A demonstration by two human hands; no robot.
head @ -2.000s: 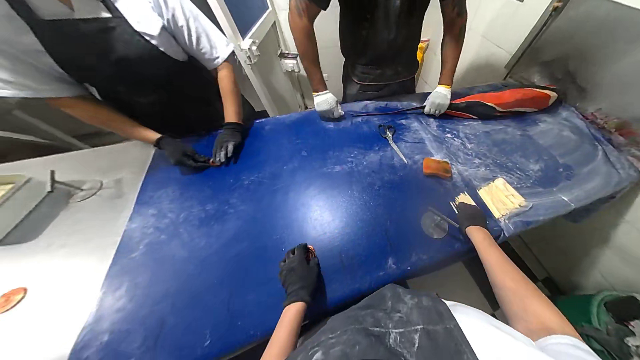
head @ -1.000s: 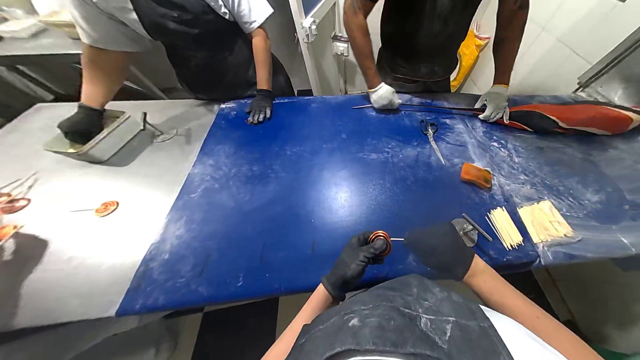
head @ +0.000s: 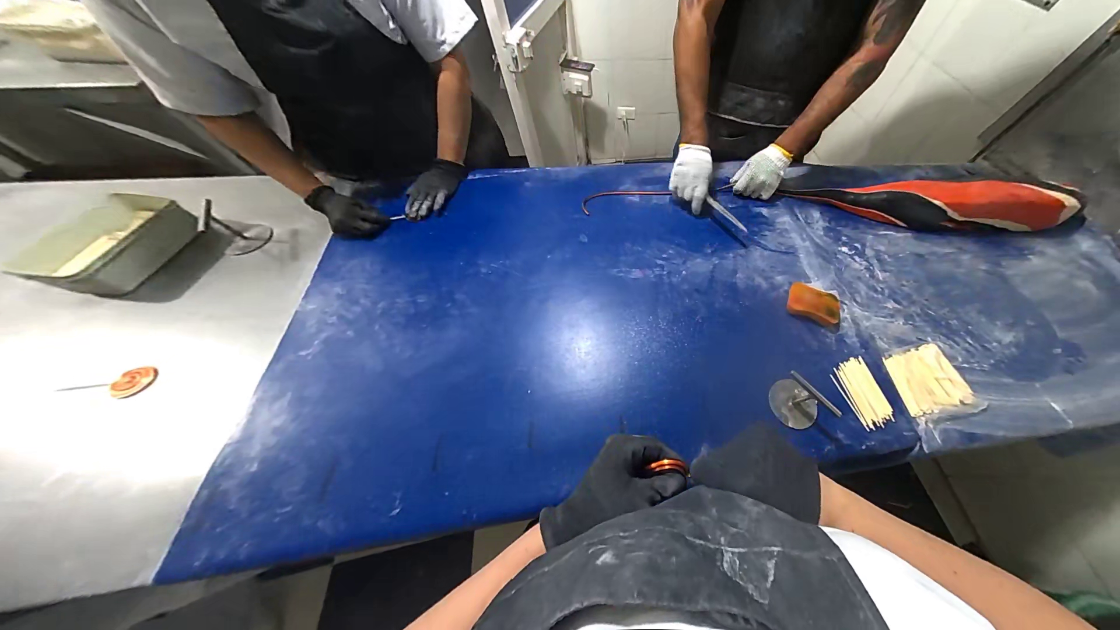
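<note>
My left hand [head: 617, 481], in a black glove, holds a coiled red-and-dark candy [head: 667, 466] at the near edge of the blue table. Close on its right is my right hand [head: 761, 472], also black-gloved; its fingers are hidden, and whether it grips a stick cannot be seen. To the right of my hands lie a round metal disc with a bar handle [head: 794, 404], a bunch of thin wooden sticks [head: 863, 393] and a bag of sticks [head: 929, 380]. Behind them sits an orange sponge-like block [head: 814, 304].
Across the table, a white-gloved co-worker holds scissors [head: 728, 215] by a thin candy rope [head: 626, 193] drawn from a thick striped candy mass [head: 971, 204]. Another co-worker's black gloves [head: 350, 213] handle a stick. On the metal surface are a spiral lollipop [head: 133, 382], a tub [head: 118, 249] and a disc press [head: 249, 238].
My right hand has moved from the sticks to beside my left. The white-gloved co-worker has picked up the scissors. The other co-worker's hand has left the tub. The view has shifted.
</note>
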